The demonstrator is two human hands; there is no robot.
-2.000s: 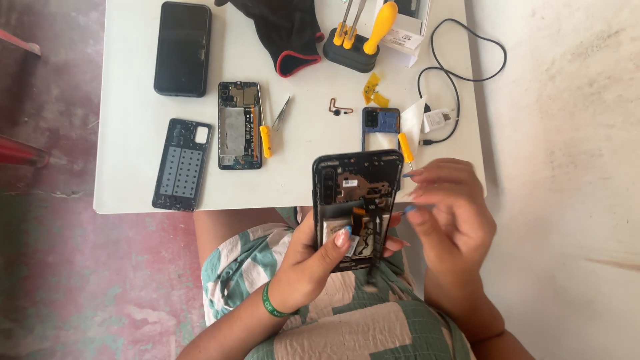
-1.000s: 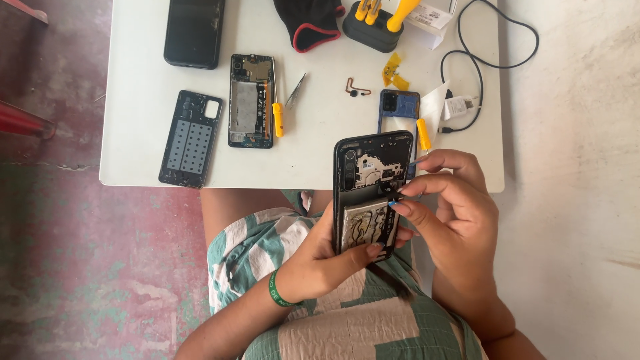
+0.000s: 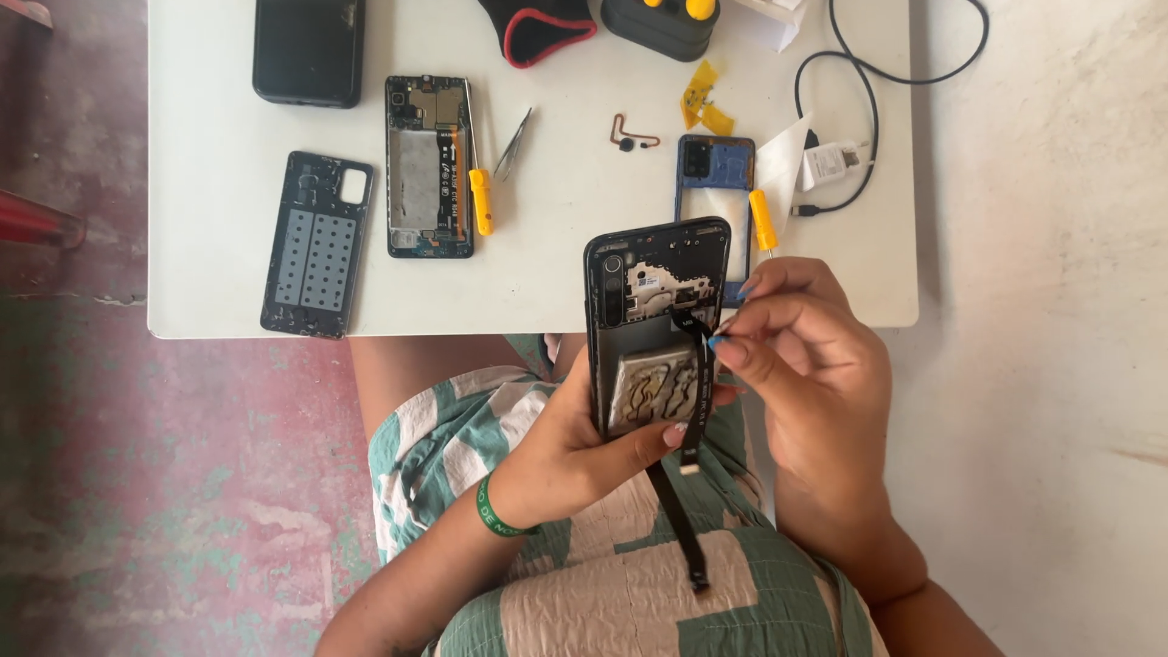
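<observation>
An opened smartphone [image 3: 657, 274] is upright, tilted a little, above my lap, gripped around its lower part by my left hand [image 3: 584, 452]. Its camera strip and inner boards show at the top, and a silvery battery [image 3: 652, 388] with dark adhesive marks lies in its lower half. The thumb and index finger of my right hand [image 3: 803, 365] pinch a black flex cable [image 3: 703, 383] at the phone's right side. This cable hangs down past the battery. A second black flex strip [image 3: 680, 525] dangles below the phone over the patterned cloth of my clothing.
On the white table [image 3: 547, 301] lie another opened phone [image 3: 429, 164], a back cover [image 3: 318, 242], a yellow-handled screwdriver [image 3: 482, 201], tweezers [image 3: 514, 144], a blue phone frame [image 3: 716, 164], another yellow-handled tool [image 3: 762, 219], a dark phone [image 3: 308, 50], a charger plug [image 3: 832, 164] and its cable.
The phone has turned and tilted in my left hand, baring the battery. The black flex cable now hangs along its right side, with a second strip visible below. The view has shifted.
</observation>
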